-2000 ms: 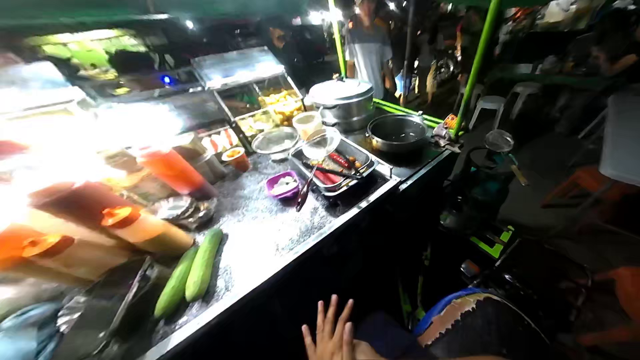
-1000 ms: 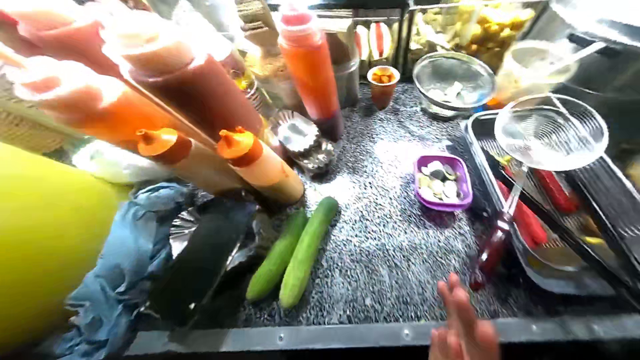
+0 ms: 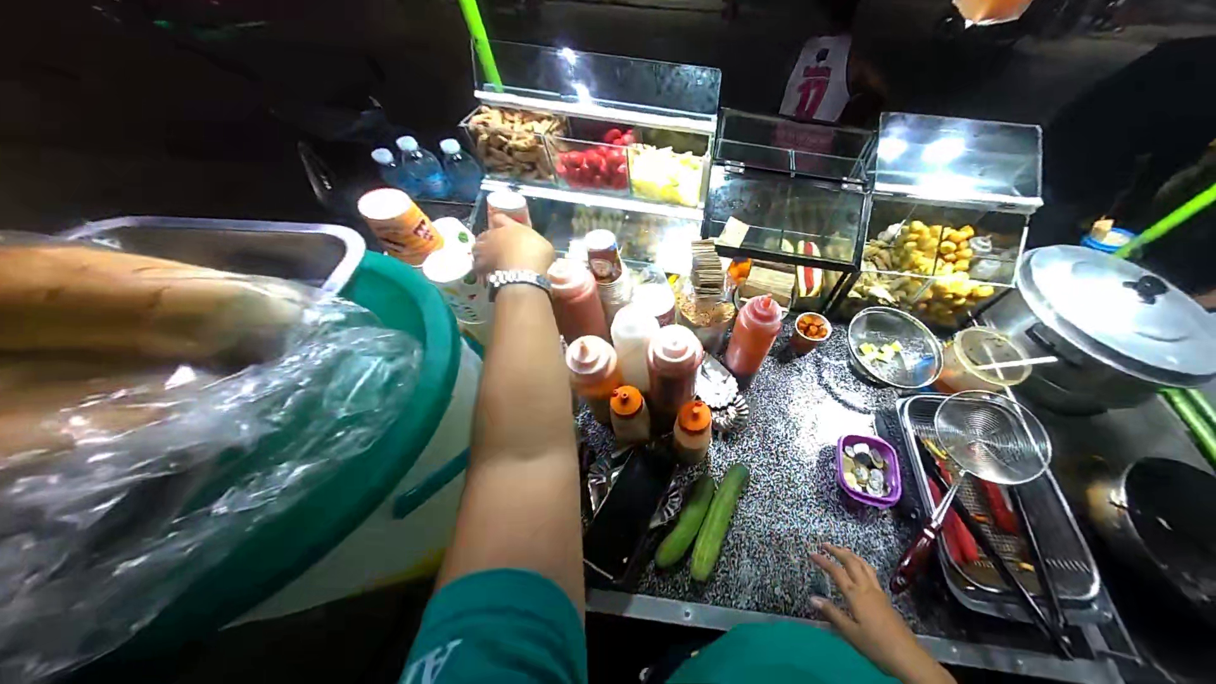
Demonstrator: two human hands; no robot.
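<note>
My left hand (image 3: 513, 249), with a metal watch at the wrist, reaches to the back left of the stall counter. Its fingers are around a paper cup (image 3: 507, 203) with a white top. Squeeze bottles (image 3: 673, 356) of sauce stand just right of that forearm. My right hand (image 3: 848, 587) is spread at the counter's front edge and holds nothing. Two cucumbers (image 3: 719, 521) lie to its left. A purple tub of coins (image 3: 868, 470) sits beyond it, and a strainer (image 3: 993, 437) with a dark red handle rests to its right on a metal tray (image 3: 1009, 532).
At left, a plastic bag (image 3: 218, 427) lies over a green basin (image 3: 439, 351). Clear food cases (image 3: 617, 161) line the back. On the right are a lidded pot (image 3: 1126, 304) and a dark pan (image 3: 1164, 532). A person in a jersey (image 3: 819, 81) is behind the cases.
The view has swung left and widened. My left arm has come into view and reaches to a paper cup. My right hand stays near the counter's front edge, its fingers now spread.
</note>
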